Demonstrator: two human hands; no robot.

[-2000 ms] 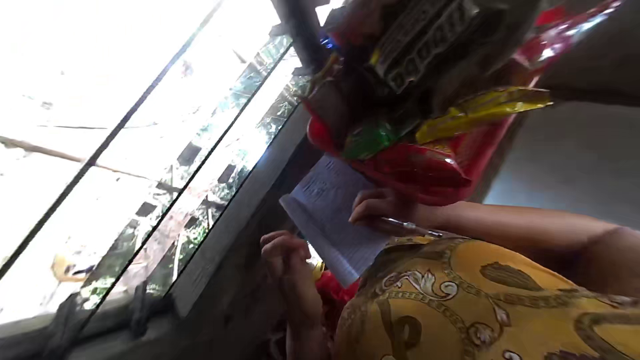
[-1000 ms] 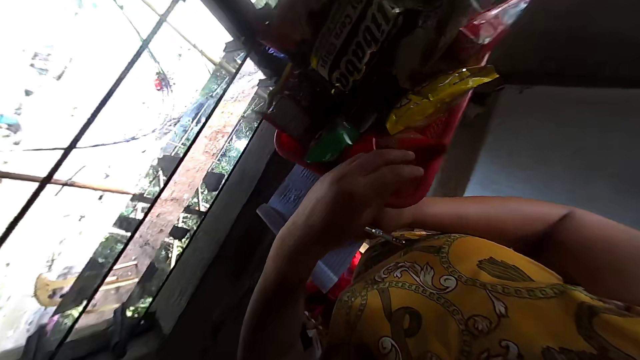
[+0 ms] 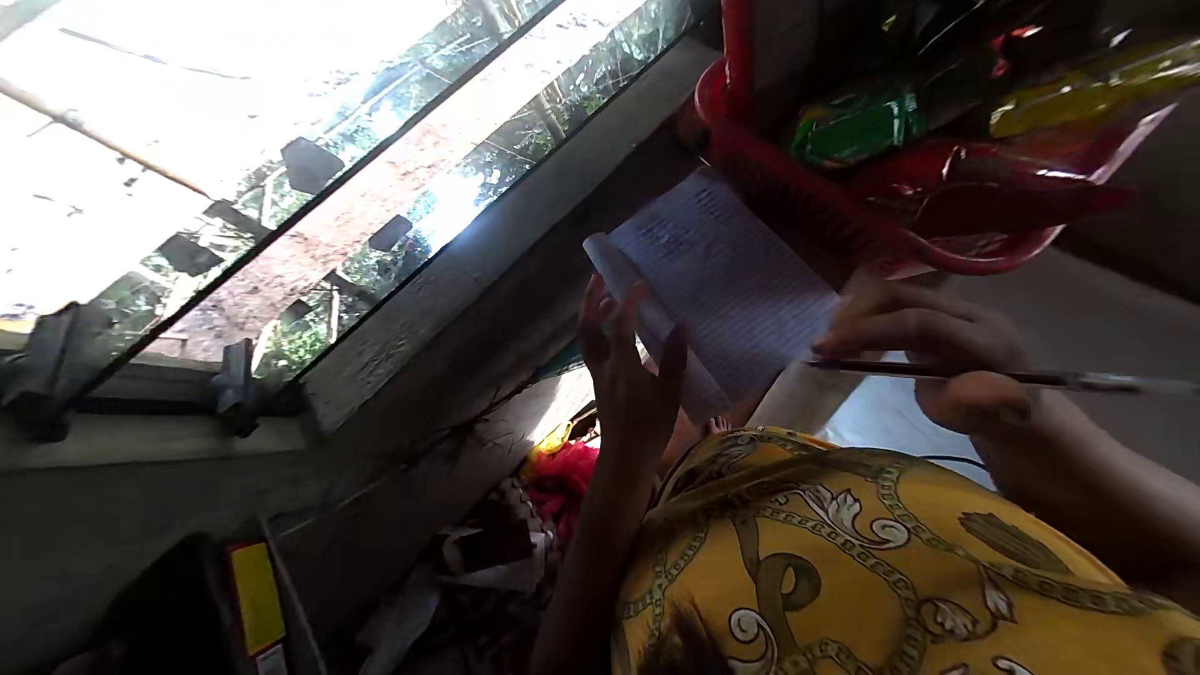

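A lined notebook (image 3: 727, 272) with handwriting lies open, tilted, below the red plastic basket. My left hand (image 3: 630, 361) is at its near left edge, fingers raised and apart beside the curled page; whether they touch the paper is not plain. At the notebook's right edge is my right hand (image 3: 937, 347), with a pen (image 3: 947, 371) held between thumb and fingers. The pen's dark end points left toward the page, and its clear end extends to the right.
The red plastic basket (image 3: 797, 187) holds a green packet (image 3: 858, 127), a yellow packet (image 3: 1097, 98) and other wrappers. Louvred window glass (image 3: 394, 187) runs along the left. Red cloth (image 3: 565, 478) and other items lie low at centre; a dark object with a yellow panel (image 3: 256, 595) stands lower left.
My left hand reached over to the basket's edge one second ago and is now back at the notebook's left side. The view has shifted, showing more of the notebook and pen.
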